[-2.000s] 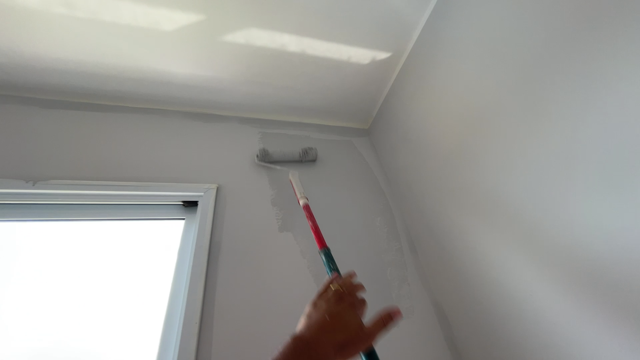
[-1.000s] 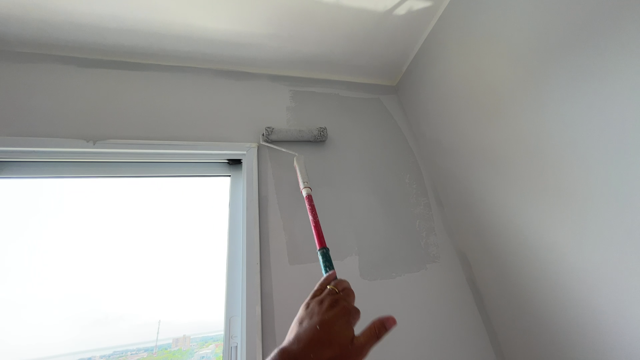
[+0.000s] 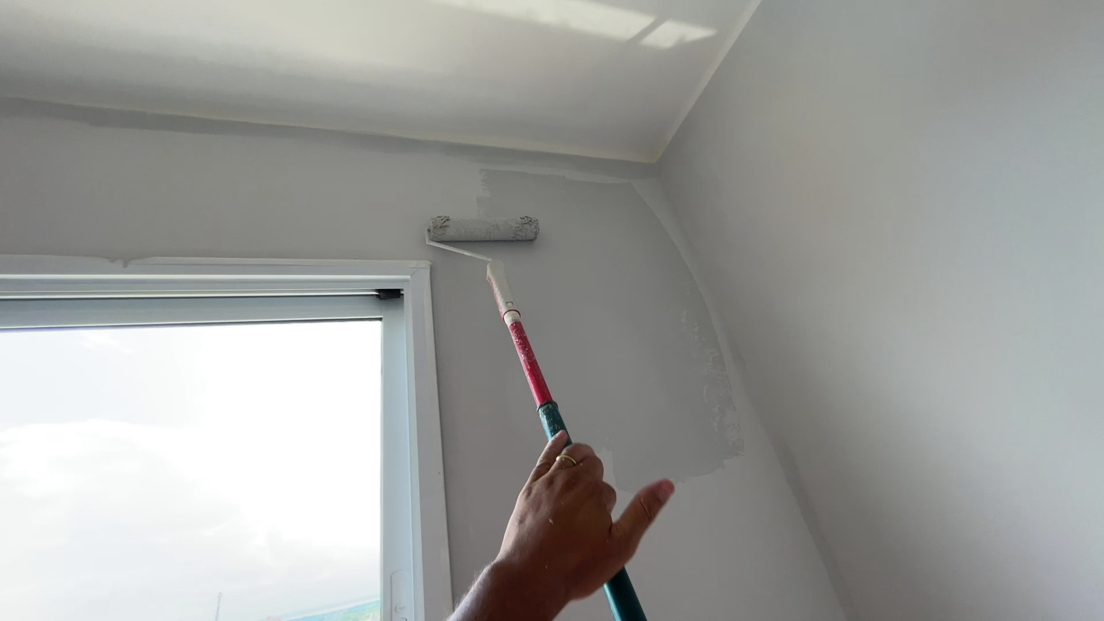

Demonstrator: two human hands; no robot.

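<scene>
My left hand (image 3: 573, 517) comes up from the bottom, back of the hand towards me, fingers curled on a green and red extension pole (image 3: 528, 362) and thumb sticking out to the right. A ring is on one finger. At the pole's upper end, a paint roller (image 3: 483, 228) with a grey-coated sleeve lies level against the wall, just above and right of the window frame's corner. Darker grey, wet-looking paint (image 3: 604, 328) covers the wall right of and below the roller, with a ragged right edge. My right hand is out of view.
A sliding window with a pale frame (image 3: 417, 431) fills the lower left, sky behind its glass. Above is the white ceiling (image 3: 345, 60) with patches of sunlight. The right-hand wall (image 3: 931, 302) meets the window wall at a slanting corner.
Since the earliest frame the roller has moved left across the wall towards the window frame. The darker paint spreads wider and lower than it did then. My left hand stays on the pole.
</scene>
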